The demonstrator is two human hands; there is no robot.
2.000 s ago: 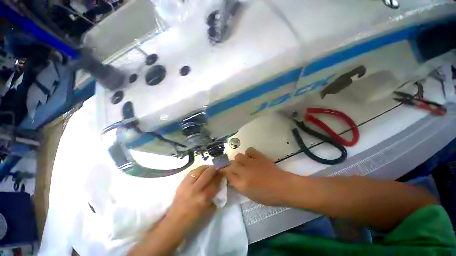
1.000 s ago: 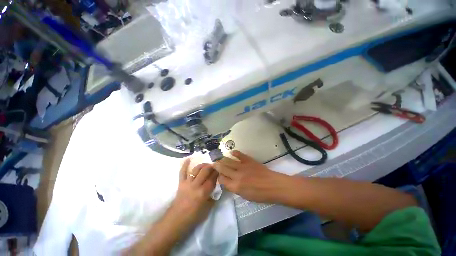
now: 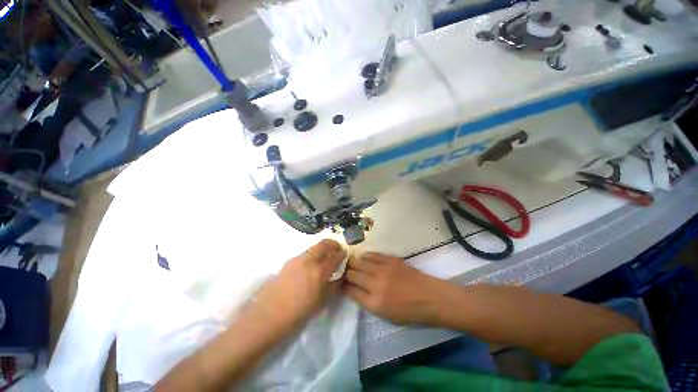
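A large, bright white garment piece [image 3: 191, 222] spreads over the table left of and in front of the Jack sewing machine [image 3: 383, 138]. A small dark label [image 3: 162, 258] shows on it. My left hand [image 3: 312, 272] pinches a folded white edge [image 3: 339, 268] just in front of the presser foot area [image 3: 353, 232]. My right hand [image 3: 383, 285] is close beside it, its fingertips at the same folded edge. The needle and foot are partly hidden by the machine head, and the exact finger grip is hard to see.
Shears with one red and one black handle [image 3: 490, 222] lie under the machine arm. Red-handled snips [image 3: 616, 187] lie farther right. A ruler-marked edge [image 3: 528, 285] runs along the table front. A white plastic-like heap [image 3: 321, 46] lies behind the machine, near a blue rod [image 3: 195, 42].
The view has shifted, so the machine sits farther right than one second ago. My hands have moved slightly down from the foot, and the folded edge shows between them.
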